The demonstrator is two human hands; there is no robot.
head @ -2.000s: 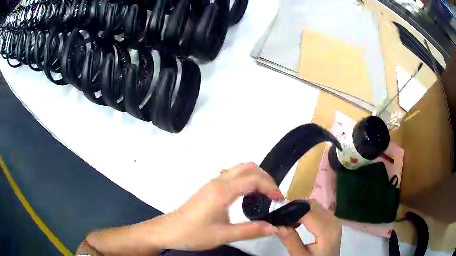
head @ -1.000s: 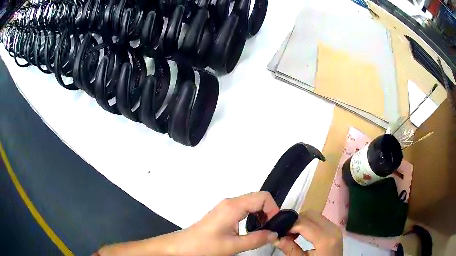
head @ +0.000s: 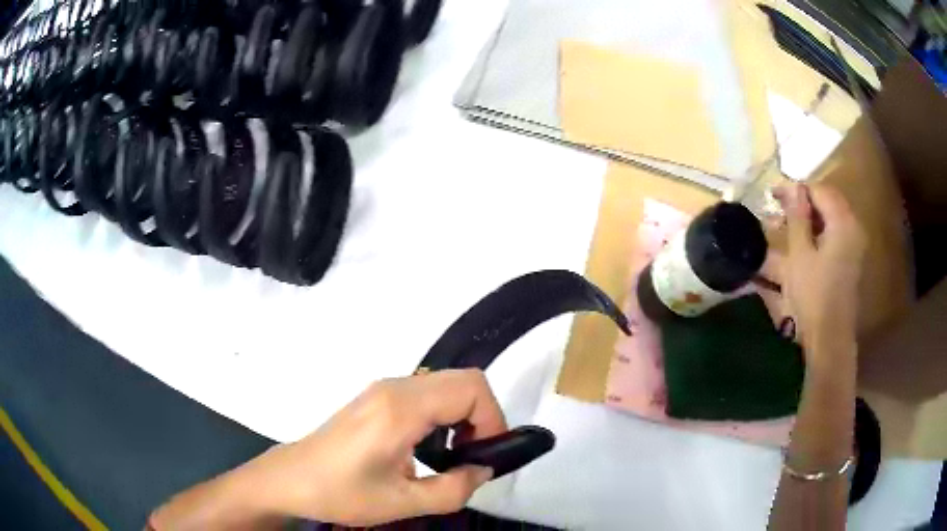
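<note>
My left hand (head: 379,446) is at the lower middle, closed around one end of a wide black headband (head: 509,316). The headband arcs up and right, with its far tip near the pink sheet. My right hand (head: 826,233) is behind and right of the jar (head: 727,247), its fingers bent at the clear crinkly container (head: 766,202). Whether the fingers grip a thin stick there is too blurred to tell. The jar has a black top and a white label. A dark green cloth (head: 732,363) lies beside it on the pink sheet (head: 636,379).
Dense rows of black headbands (head: 306,207) stand at the upper left. Grey sheets (head: 519,62) with a tan card (head: 644,104) lie at the back. A white slip (head: 805,140), black strips (head: 805,47) and a brown box (head: 919,135) are at the right. Another headband (head: 864,451) is partly behind my right forearm.
My right hand has left the headband and moved up and right to behind the jar. My left hand still holds the headband. The camera view has shifted.
</note>
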